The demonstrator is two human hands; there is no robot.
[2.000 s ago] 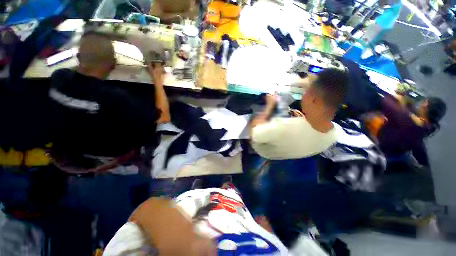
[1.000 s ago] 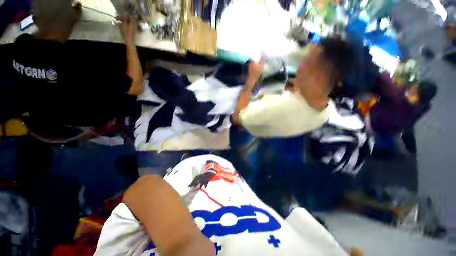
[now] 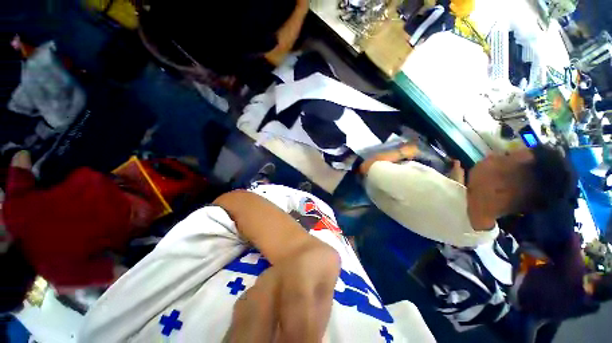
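My left forearm comes out of the white sleeve and crosses my printed shirt. My left hand (image 3: pixel 305 271) seems bent down at the wrist against the shirt; its fingers cannot be made out, nor whether it holds anything. My right hand is not in view. In front of me, black-and-white panels (image 3: pixel 322 110) lie heaped on a low cream board (image 3: pixel 305 164), beside a person in a cream shirt (image 3: pixel 423 201), whose hands are at the panels' right end.
A second black-and-white heap (image 3: pixel 470 285) lies behind the cream-shirted person. A person in red (image 3: pixel 67 224) is at the left, beside a yellow-edged red stool or chair (image 3: pixel 151 184). A black-clothed person (image 3: pixel 215 27) is at the top. A green-edged sewing table (image 3: pixel 436 110) runs diagonally at upper right.
The view has turned, so the tables now run diagonally and the person in red shows at the left. My left forearm lies farther across my shirt.
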